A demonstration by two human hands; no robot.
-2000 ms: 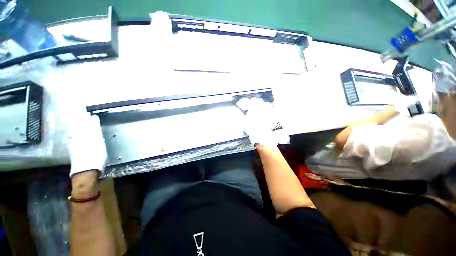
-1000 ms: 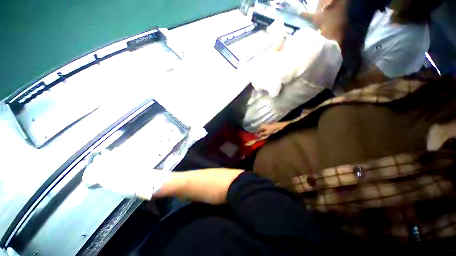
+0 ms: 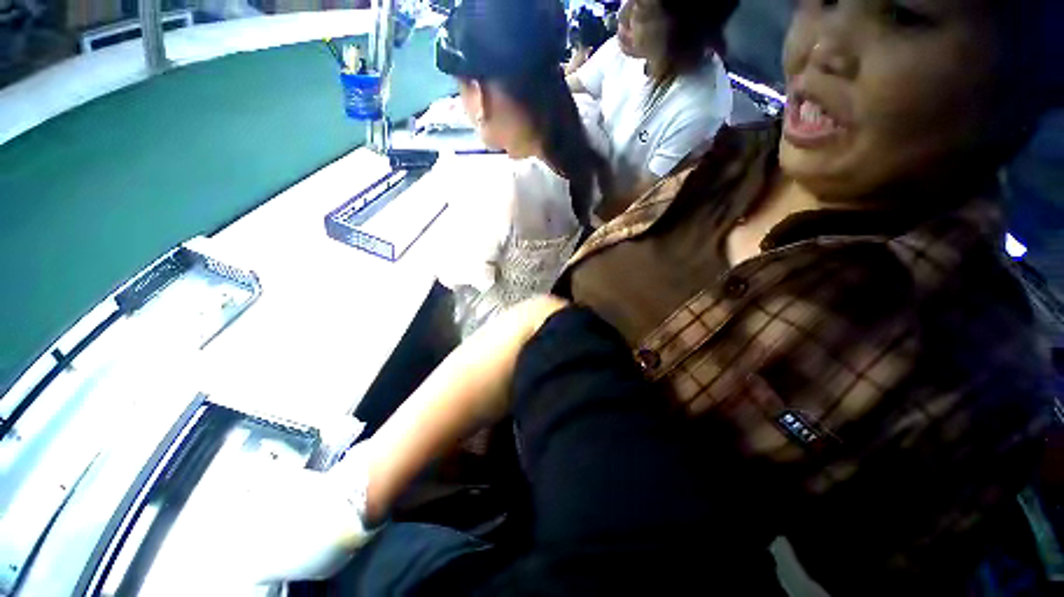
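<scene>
A long open metal chassis [image 3: 175, 496] lies at the lower left on the bench, with a black long rim and a bright inside; the picture's edge cuts it off. My right hand [image 3: 280, 525], in a white glove, is at its near side, over or on the chassis. The glove is overexposed against the bright metal, so I cannot tell whether its fingers grip anything. Crinkled clear film [image 3: 338, 441] shows at the chassis's near corner. My left hand is out of the picture.
A second chassis [image 3: 187, 280] lies along the green partition [image 3: 140, 198]. A shorter chassis [image 3: 379, 216] sits farther along the bench. A blue pen cup [image 3: 362, 96] hangs by a post. A person in a plaid shirt [image 3: 840, 315] is close on the right; two more people sit beyond.
The view has swung right and up, bringing the people and pen cup into sight. My left hand has left the picture; my right hand now appears lower left.
</scene>
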